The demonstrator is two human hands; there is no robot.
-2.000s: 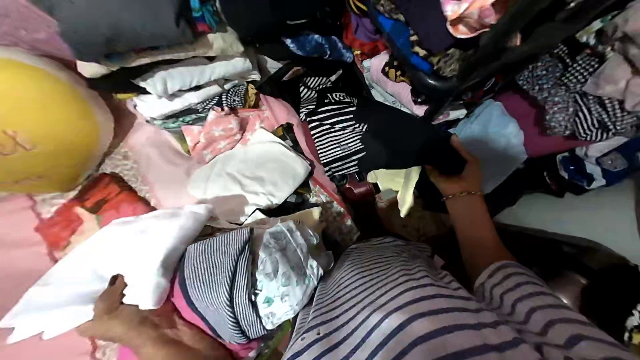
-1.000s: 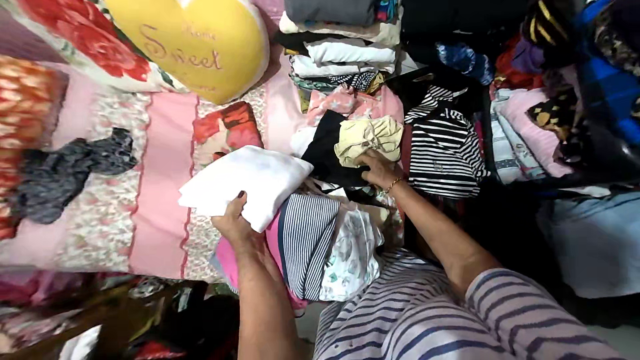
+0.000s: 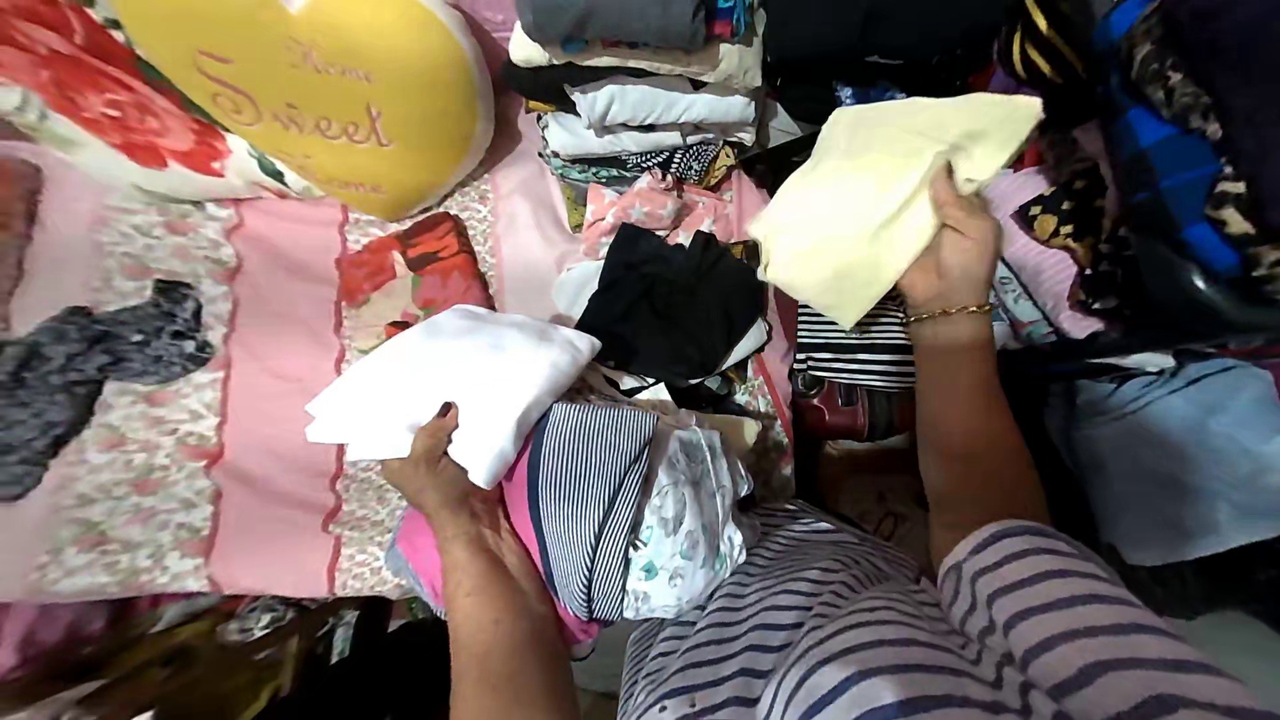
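Observation:
My left hand (image 3: 435, 465) grips a folded white cloth (image 3: 460, 385) by its near edge, thumb on top, above the pink-and-floral bedspread. My right hand (image 3: 950, 250), with a bracelet at the wrist, holds up a pale yellow cloth (image 3: 870, 190) by its right part. Between the hands a black garment (image 3: 670, 305) lies crumpled on other clothes. Under the yellow cloth, a black-and-white striped garment (image 3: 855, 350) is partly hidden. Near my body lie a navy-and-white striped garment (image 3: 595, 500) and a white printed cloth (image 3: 685, 525).
A stack of folded clothes (image 3: 650, 100) stands at the back, beside a yellow heart-shaped cushion (image 3: 340, 90). A red patterned cloth (image 3: 440, 270) and a dark grey garment (image 3: 90, 370) lie on the bedspread. More clothes fill the right side, including a light blue garment (image 3: 1180, 460).
The yellow cloth, bunched on the black garment a second ago, is now lifted and spread in my right hand, farther right. My left hand keeps the white cloth. The view has swung left since the first frame.

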